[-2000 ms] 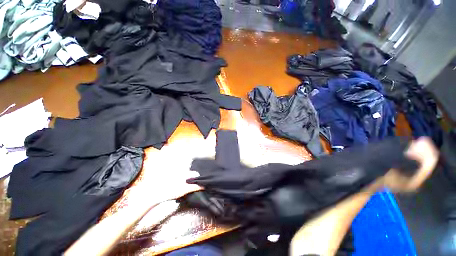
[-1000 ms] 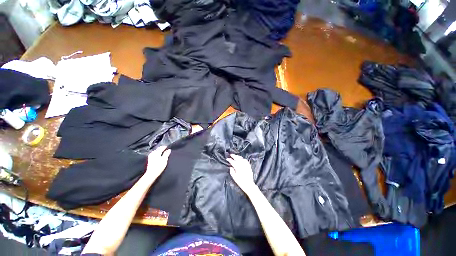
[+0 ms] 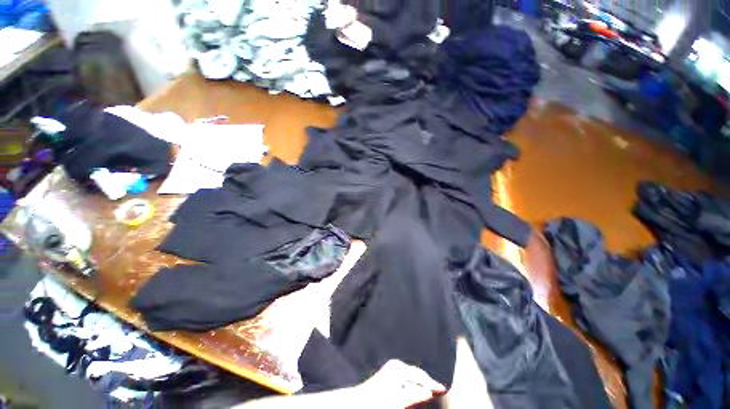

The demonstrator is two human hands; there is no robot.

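Observation:
A black garment (image 3: 400,291) hangs and spreads in front of me, matt shell at left and shiny black lining (image 3: 508,319) at right. My left hand (image 3: 404,382) is at the bottom centre, its fingers closed on the garment's lower edge. A pale strip like my right forearm rises from the bottom edge between shell and lining; the right hand itself is hidden by cloth or blurred. Other black garments (image 3: 232,232) lie spread behind and to the left, one with shiny lining showing.
White paper sheets (image 3: 224,152), a yellow tape roll (image 3: 134,212) and a cream-headed corded tool (image 3: 60,236) lie left. Pale grey-green pieces (image 3: 256,44) and a navy pile (image 3: 492,76) are at the back. Dark grey lining (image 3: 612,299) and navy garments (image 3: 700,319) are right.
The view has swung left. The garment lay flat with its lining up under both hands; now its matt shell is raised at centre. My left hand has moved to its lower edge.

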